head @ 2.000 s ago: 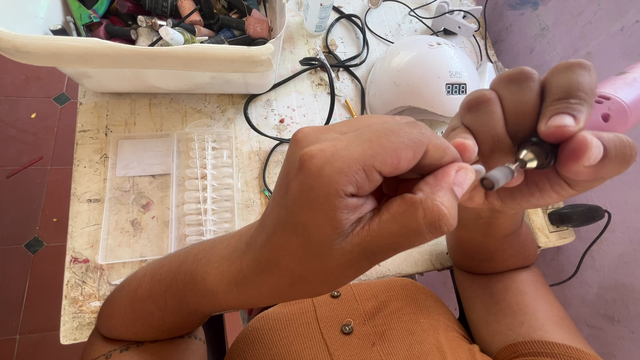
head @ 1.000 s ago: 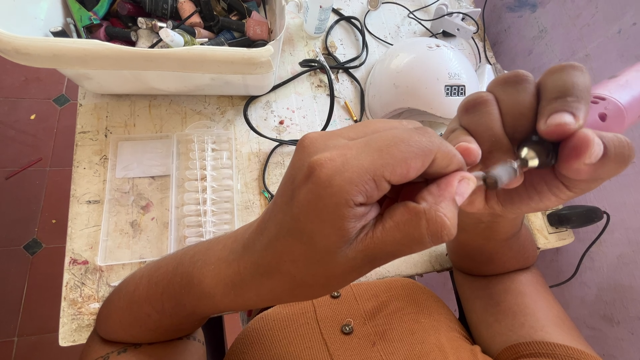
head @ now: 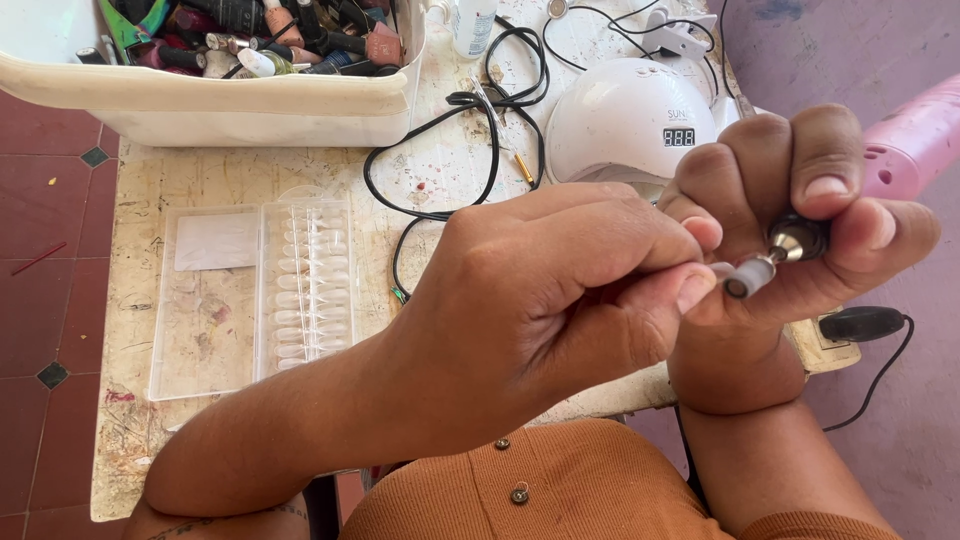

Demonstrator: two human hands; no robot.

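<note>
My left hand pinches a small clear nail tip between thumb and forefinger. Its free end is against or very near the pale sanding drum of an electric nail drill. My right hand grips the drill by its dark and metal nose; the pink drill body extends up behind the fingers. At the left of the table lies an opened clear plastic case, with rows of clear nail tips in its right half.
A white tub of nail polish bottles stands at the upper left. Black cable loops beside a thin brush. A white nail lamp sits behind my hands. A black plug is in an outlet by the purple wall.
The sanding drum looked blurred one second ago and now shows sharply. Both hands have stayed in nearly the same place, holding the same things.
</note>
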